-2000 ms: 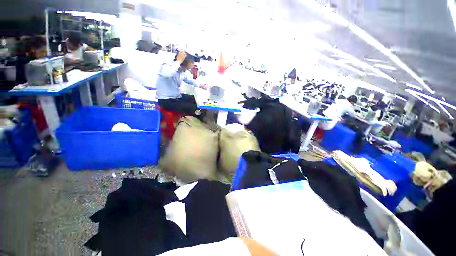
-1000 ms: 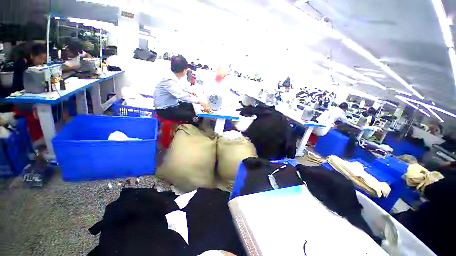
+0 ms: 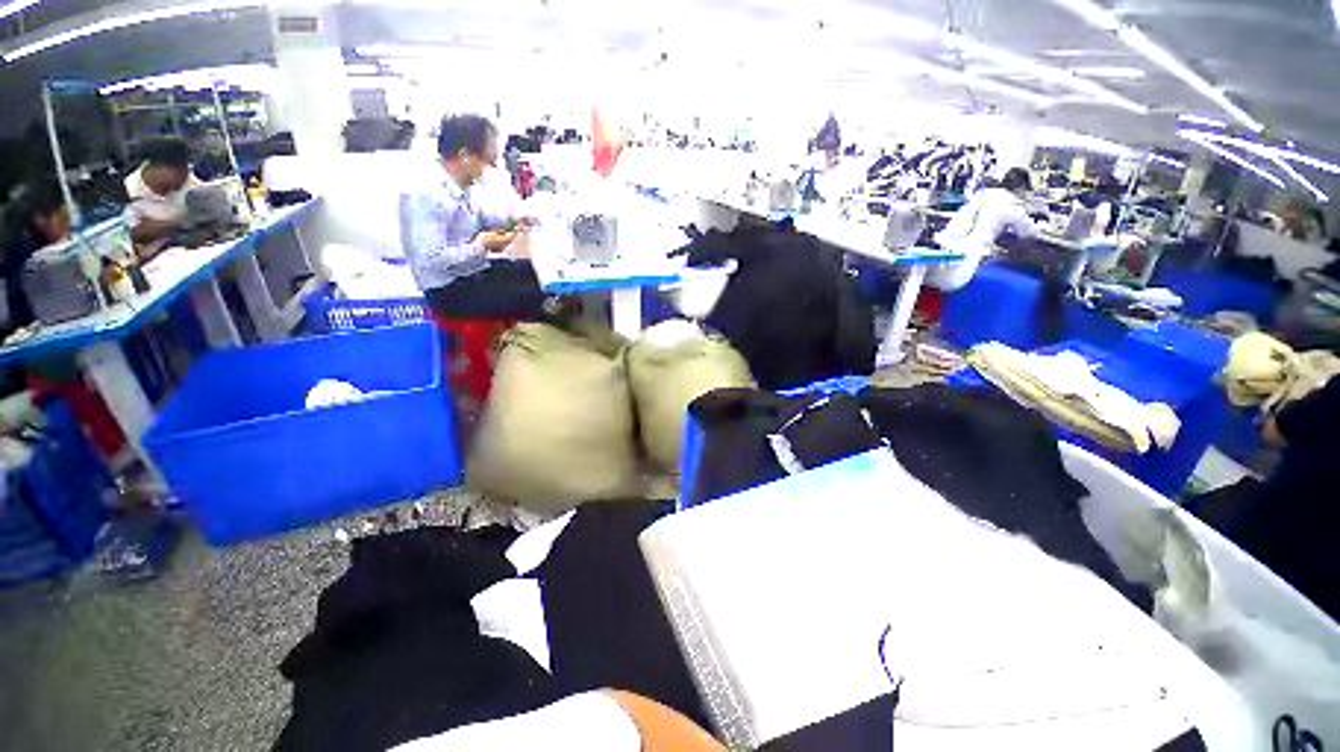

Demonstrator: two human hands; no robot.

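A white table (image 3: 823, 573) with a blue far edge lies nearest in front of me. A ruled measuring strip (image 3: 703, 632) runs along its left edge. A dark thread end (image 3: 886, 646) lies on the tabletop. Black cloth pieces (image 3: 412, 632) hang or lie in a heap left of the table, with white patches (image 3: 514, 614) among them. A small black piece (image 3: 835, 729) shows at the bottom edge of the picture. A white and orange shape at the bottom edge is unclear. Neither of my hands is in the picture.
A blue bin (image 3: 309, 441) stands at left, beside tan sacks (image 3: 559, 419). Black cloth (image 3: 985, 456) lies beyond the table, near a white curved trough (image 3: 1264, 602). A seated person (image 3: 448, 235) is at another station. More people and machines are farther back.
The view has shifted, showing more of the tabletop and a black piece at the bottom edge. The seated person's head and arms have changed position.
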